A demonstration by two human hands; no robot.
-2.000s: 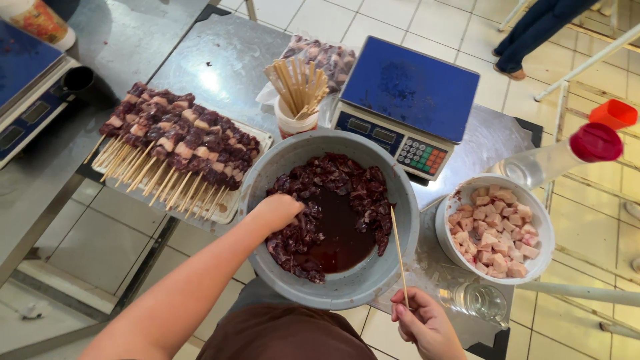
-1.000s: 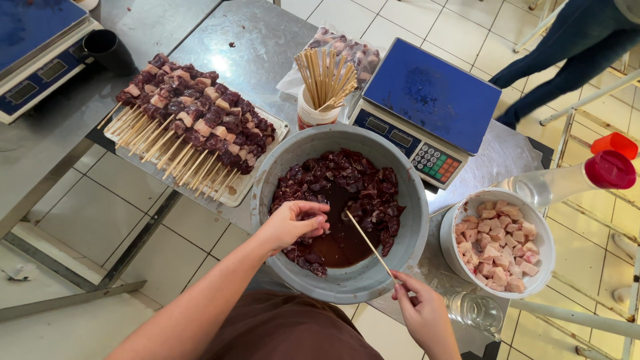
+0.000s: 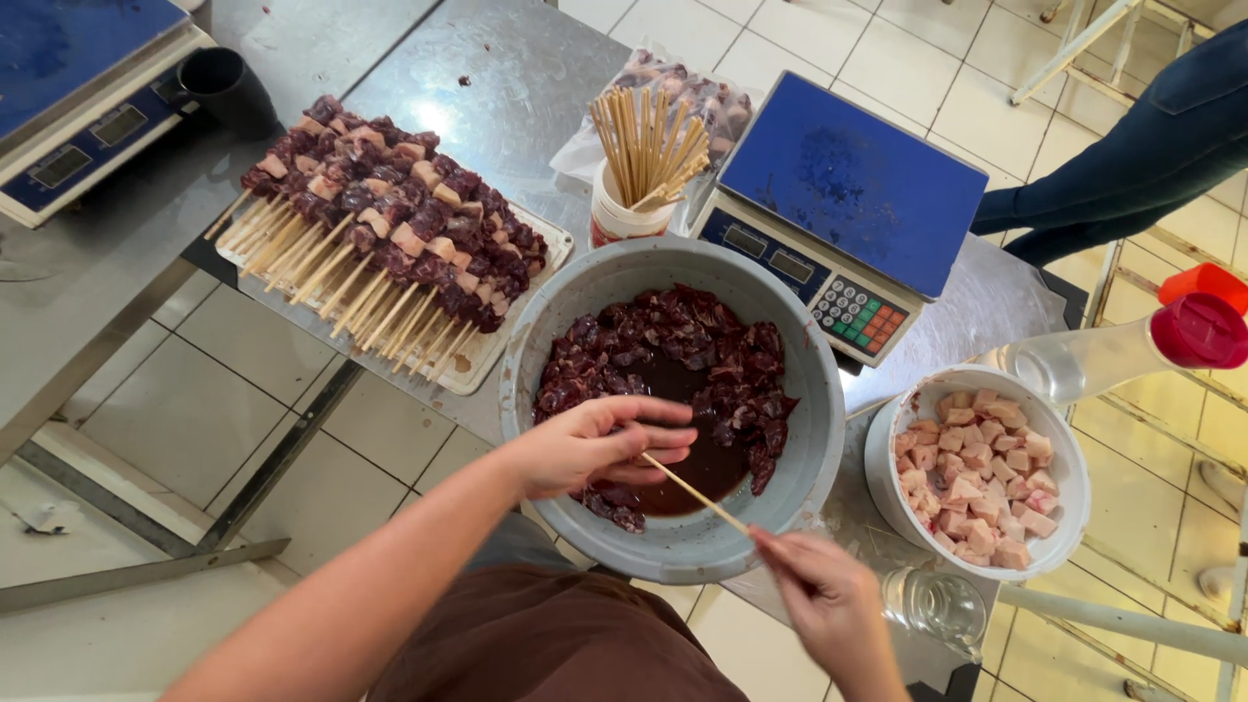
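My right hand (image 3: 814,585) grips the lower end of a thin wooden skewer (image 3: 697,495) near the front rim of a grey plastic basin (image 3: 819,419). The skewer's far end meets my left hand (image 3: 619,439), which is over the basin with its fingers partly spread; whether a piece of meat is in it cannot be seen. Dark red meat pieces (image 3: 682,331) lie around dark liquid in the basin. To the left, loaded skewers (image 3: 390,214) of dark meat and pale cubes are piled on a white tray (image 3: 478,366). Pale cubes (image 3: 975,478) fill a white tub (image 3: 1072,517) at the right.
Behind the basin are a cup of bare skewers (image 3: 643,146), bagged meat (image 3: 717,102) and a blue-topped scale (image 3: 858,185). A clear jug (image 3: 1072,361) and a glass jar (image 3: 936,609) flank the tub. Another scale (image 3: 78,97) and a black cup (image 3: 229,93) are far left. A person's legs (image 3: 1121,146) are upper right.
My left hand has come from the meat at the basin's left side to the skewer's far end. The skewer, upright over the rim earlier, now slants across the basin. The person's legs have shifted.
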